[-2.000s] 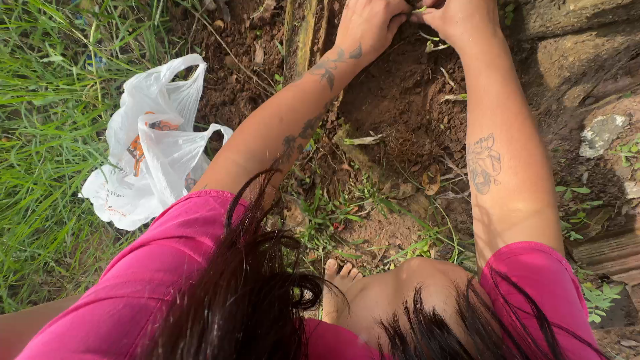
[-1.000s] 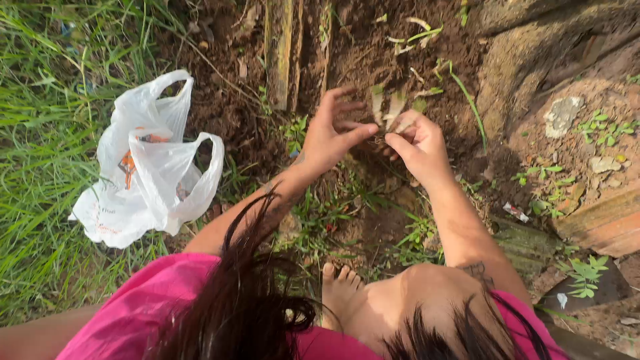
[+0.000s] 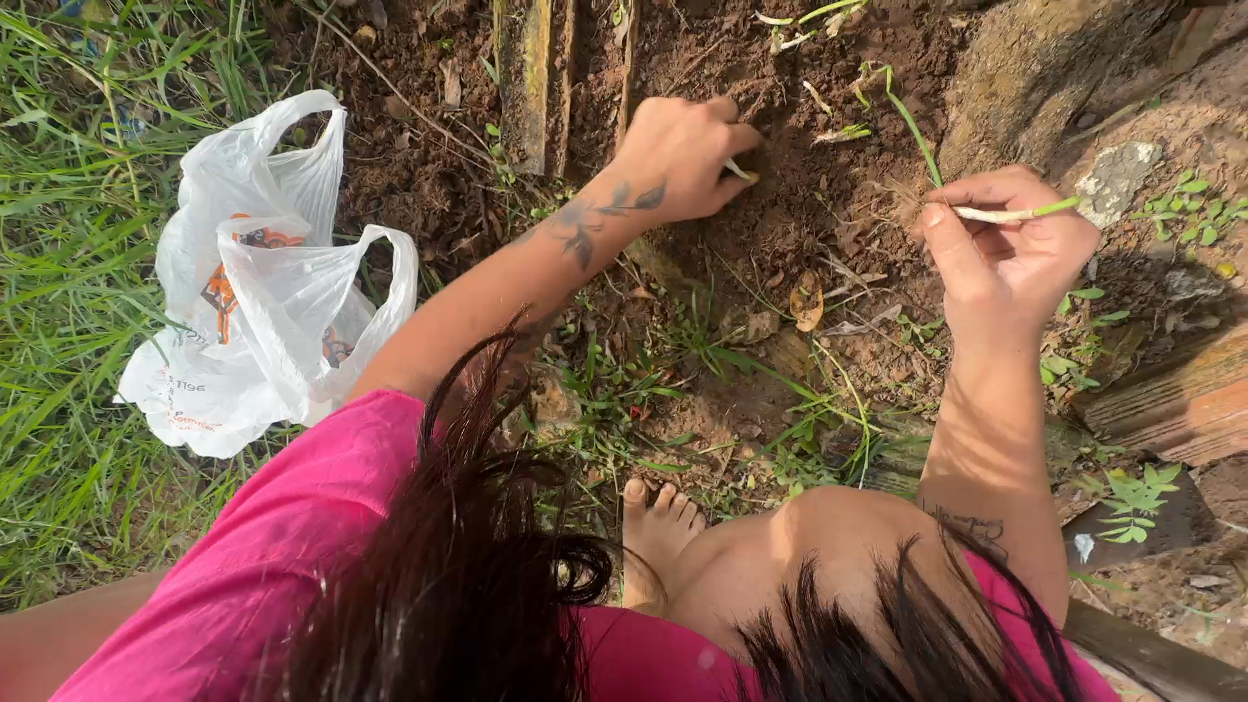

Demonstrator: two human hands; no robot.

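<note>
My left hand (image 3: pixel 687 156) reaches down to the brown soil (image 3: pixel 780 219), its fingertips at the dirt, with a short pale stalk (image 3: pixel 739 172) held among them. In my right hand (image 3: pixel 1014 229), thumb and fingers pinch a rooted, white-stemmed green onion (image 3: pixel 1014 213) above the ground, its thin roots pointing left. A long bent green shoot (image 3: pixel 912 122) runs up from beside those fingers. Several cut onion pieces (image 3: pixel 843 134) with white and green parts lie on the soil between and beyond my hands.
A white plastic bag (image 3: pixel 283 322) with orange print rests on the grass (image 3: pixel 58 244) at left. Weathered wooden strips (image 3: pixel 534 88) stand beyond my left hand. At right are a large root or rock (image 3: pixel 1014 78), a pale stone (image 3: pixel 1116 180) and a ridged broken piece (image 3: pixel 1185 395). My bare foot (image 3: pixel 658 531) is below.
My hands were together over the soil one second ago; now they are apart, the left lower to the dirt and the right moved off to the right with a rooted onion.
</note>
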